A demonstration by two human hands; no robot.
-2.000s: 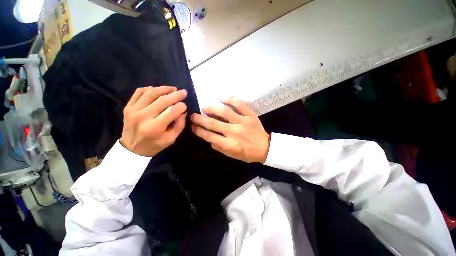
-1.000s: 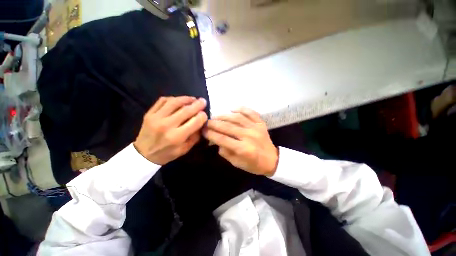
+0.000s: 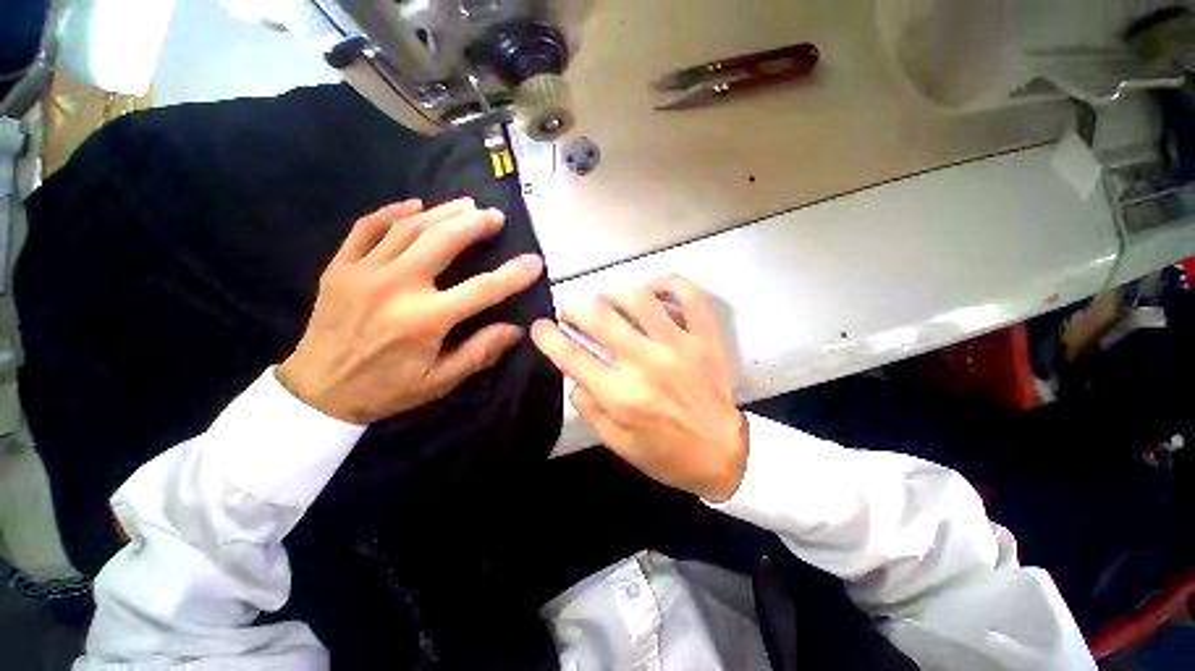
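Note:
A black garment panel (image 3: 197, 236) lies over the left of the table and hangs towards my lap. Its straight seam edge (image 3: 535, 236) runs up to the presser foot (image 3: 495, 142), beside yellow-black marks. My left hand (image 3: 413, 308) lies flat on the cloth with fingers spread, left of the edge. My right hand (image 3: 649, 380) is at the edge with fingers bent, its index fingertip on the cloth border near my left thumb. Whether it pinches the cloth is hidden. The needle itself cannot be made out.
The sewing machine head with a ridged knob (image 3: 545, 108) is at the top. Red-handled thread snips (image 3: 740, 74) lie on the beige bed (image 3: 839, 144). A red plastic crate (image 3: 976, 371) stands beyond the table's front edge. Brown cardboard (image 3: 92, 118) is at the upper left.
My left hand has opened from a pinch at the edge and now lies spread on the cloth. The view has shifted, bringing the machine head and snips into sight.

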